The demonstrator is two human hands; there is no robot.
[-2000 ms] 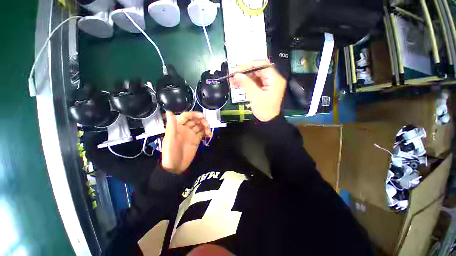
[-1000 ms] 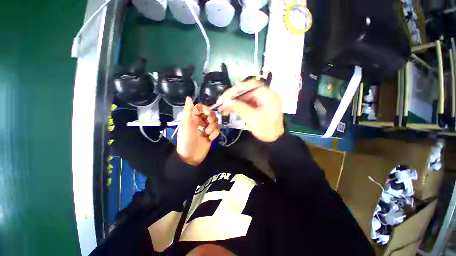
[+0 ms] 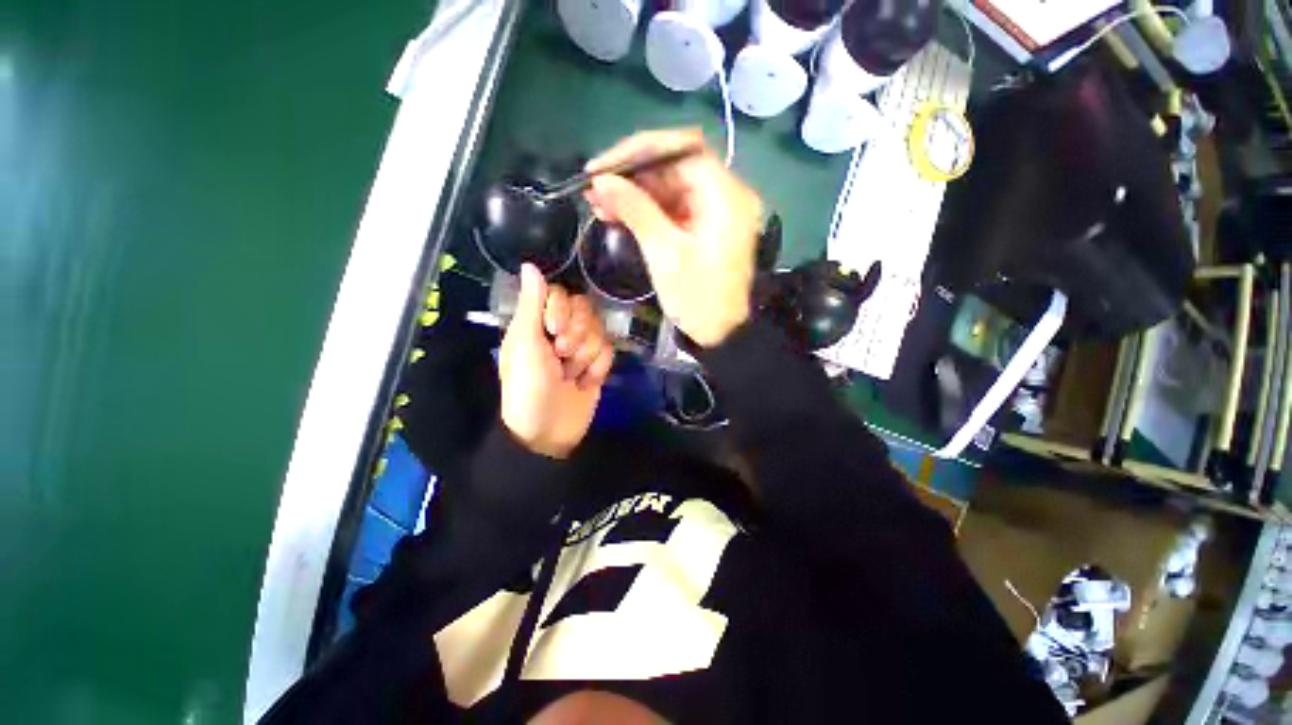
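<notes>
Several security cameras with black ball heads stand in a row at the bench front. My right hand [image 3: 683, 227] holds a thin dark tweezers-like tool [image 3: 638, 167], its tip at the leftmost camera head [image 3: 527, 227]. My left hand [image 3: 556, 357] is below that camera, fingers curled, thumb up; whether it holds something small cannot be seen. The second camera head [image 3: 615, 259] is partly behind my right hand. The rightmost camera head [image 3: 826, 303] is beside my right sleeve.
More white cameras [image 3: 684, 51] stand at the back. A yellow tape roll [image 3: 941, 142] lies on the white keyboard [image 3: 890, 241]. A black box [image 3: 1084, 213] with a white label strip [image 3: 1006, 374] is at right. The green conveyor [image 3: 184, 283] is left; cartons hold cameras [image 3: 1080, 623] at lower right.
The view has turned and shifted, so the bench lies further right. My right hand and the tool have moved from the rightmost camera, past my left hand, to the leftmost camera head.
</notes>
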